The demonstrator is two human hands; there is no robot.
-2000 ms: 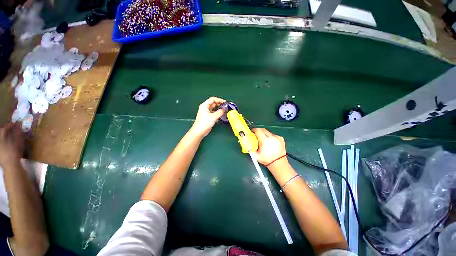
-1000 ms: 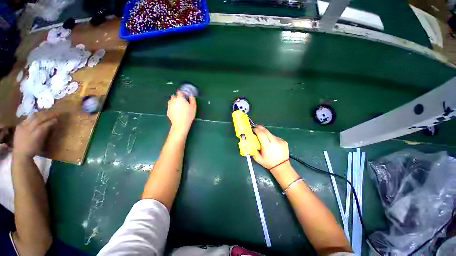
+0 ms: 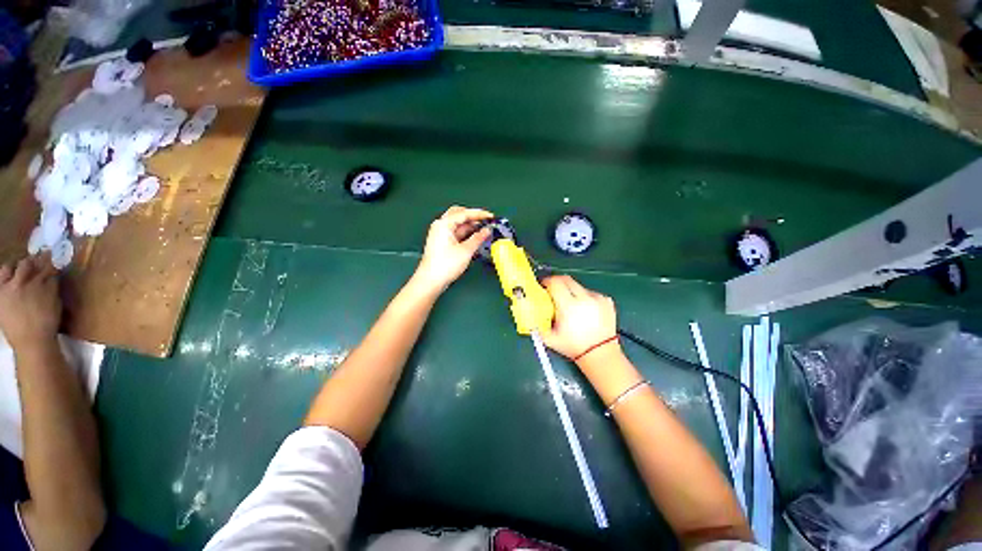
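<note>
My left hand point(image 3: 448, 250) grips a round black-and-white unit point(image 3: 497, 230) at the centre of the bench; fingers and the gun's front partly hide it. My right hand point(image 3: 578, 318) is closed around a yellow hot glue gun point(image 3: 521, 288), whose nozzle end is at the unit; whether it touches cannot be told. A long whitish glue stick point(image 3: 571, 431) sticks out of the gun's back end. Another round unit point(image 3: 574, 232) lies just right of the held one, one point(image 3: 368, 183) lies up and left, and one point(image 3: 753, 249) lies near the metal upright.
White discs point(image 3: 97, 161) lie on a brown board point(image 3: 178, 248) at left, beside another person's arm point(image 3: 54, 431). A blue tray point(image 3: 345, 67) of small parts stands at the back. Spare glue sticks point(image 3: 757, 420), a black cord point(image 3: 700, 366) and a clear bag point(image 3: 894, 420) are at right.
My left hand has moved right from the upper-left unit and now holds a unit at the gun. The loose units have shifted right. The other person's hand has moved back left.
</note>
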